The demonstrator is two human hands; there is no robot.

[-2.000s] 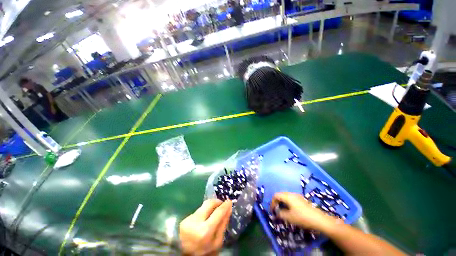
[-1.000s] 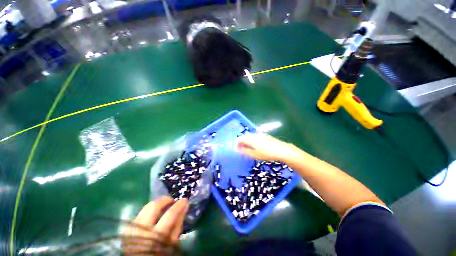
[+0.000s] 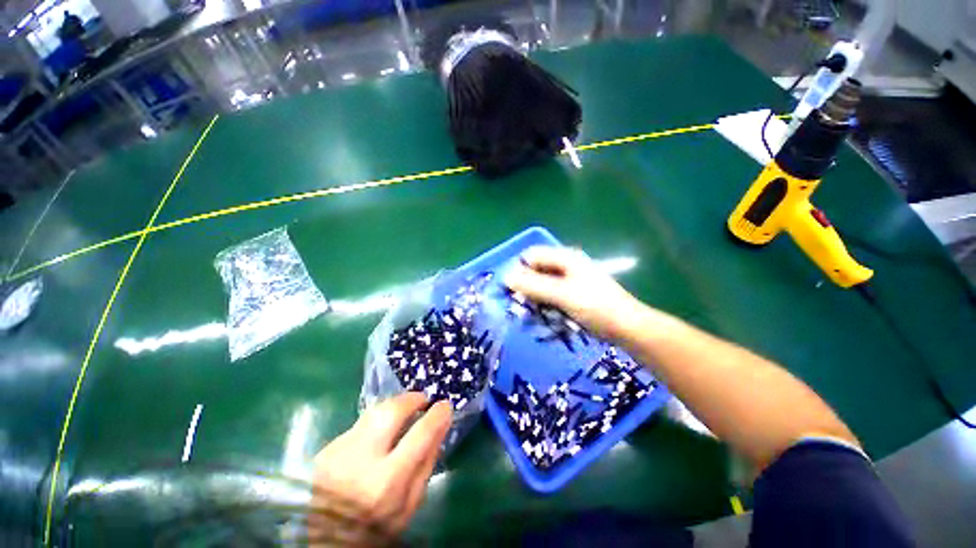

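A clear parts bag, bulging with black-and-white parts, lies against the left side of the blue tray. My left hand pinches the bag's near edge between thumb and fingers. My right hand is over the far end of the tray with its fingers curled; whether they hold a part is hidden. Some small black-and-white parts lie heaped in the tray's near end, and a few lie below my right hand.
A flat clear bag and a thin white strip lie left. A black cable bundle lies at the far side. A yellow heat gun stands right beside white paper, its cord trailing down the bench's right side.
The view has shifted down and to the right. My right hand has moved from the near heap of parts to the tray's far end. My left hand has stayed at the bag.
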